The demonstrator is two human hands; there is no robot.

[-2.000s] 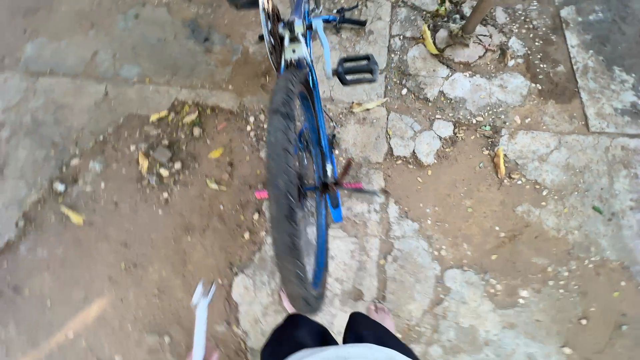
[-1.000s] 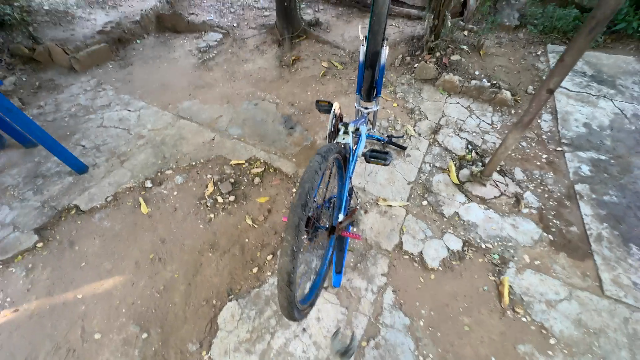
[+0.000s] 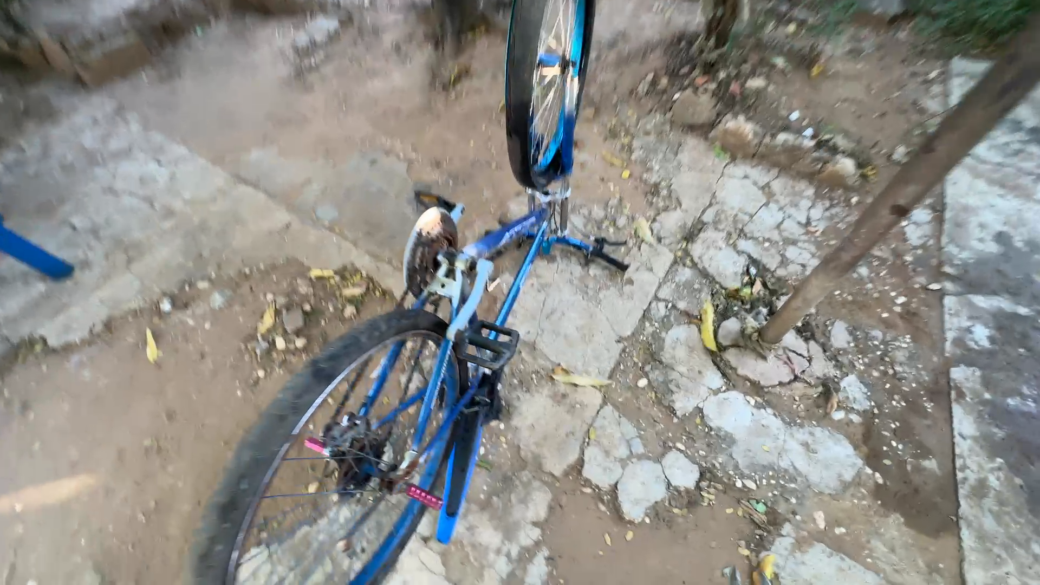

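Observation:
Neither my left hand nor my right hand shows in the head view now. A blue bicycle frame [image 3: 504, 236] rests upside down on the ground. Its rear wheel [image 3: 276, 422] is nearest to me, at the lower left, with pink pegs [image 3: 424, 496] at the hub. The front wheel [image 3: 551, 89] stands up at the top. A black pedal [image 3: 489, 345] and a pale crank arm [image 3: 471, 299] are between the wheels, beside the worn chainring [image 3: 429, 248]. The handlebar [image 3: 593, 250] lies low near the ground, and a blue fender [image 3: 461, 479] hangs by the rear wheel.
Cracked concrete [image 3: 581, 317] and bare soil surround the bicycle. A slanting wooden pole [image 3: 894, 195] rises at the right, with a concrete slab [image 3: 991, 341] beyond it. A blue leg-like bar [image 3: 32, 252] enters at the left. Yellow leaves [image 3: 708, 325] and stones are scattered about.
The open-end wrench and the hand on it, at the bottom left two seconds ago, are out of view. My knees and feet have left view too. The view has tilted up and come closer.

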